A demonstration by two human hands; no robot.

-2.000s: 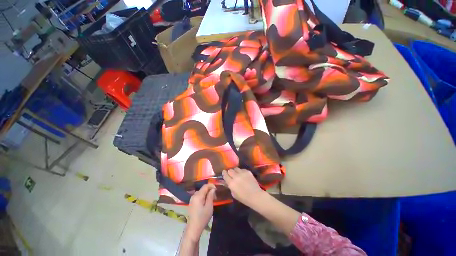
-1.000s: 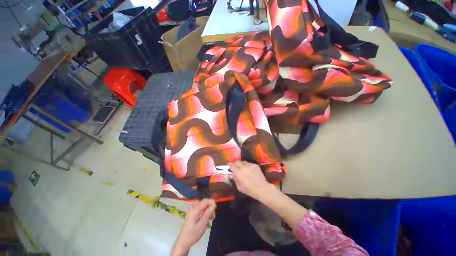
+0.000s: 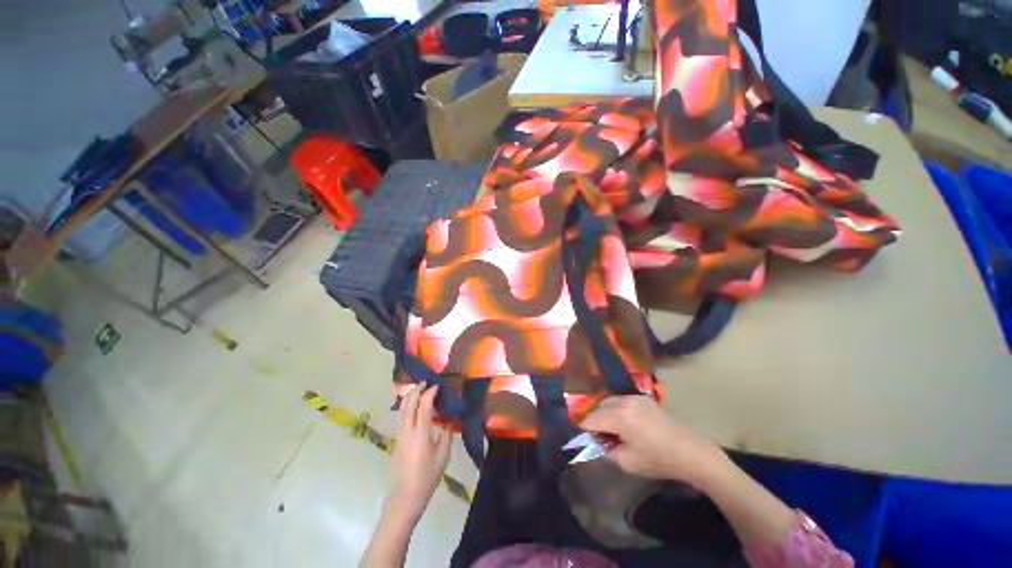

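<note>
A tote bag (image 3: 499, 277) with a wavy brown, orange, pink and cream print lies over the table's left edge, its near rim towards me. Black straps (image 3: 549, 416) hang from its near edge. My left hand (image 3: 418, 435) is at the bag's near left corner, its fingers on the edge by a black strap. My right hand (image 3: 635, 435) is at the near right corner and holds silvery thread snips (image 3: 587, 447), blades apart and pointing left, beside the hanging strap.
A pile of same-print bags (image 3: 755, 189) lies at the table's back. The tan table top (image 3: 854, 366) extends right. A dark grey crate (image 3: 383, 239), red stool (image 3: 333, 178), cardboard box (image 3: 472, 117) and black crate (image 3: 361, 94) stand left. Blue bins (image 3: 943, 521) stand at the right.
My left hand has moved up onto the bag's near left corner. My right hand has moved from the bag's near edge to its right corner. Straps now hang over the near edge. The view has shifted.
</note>
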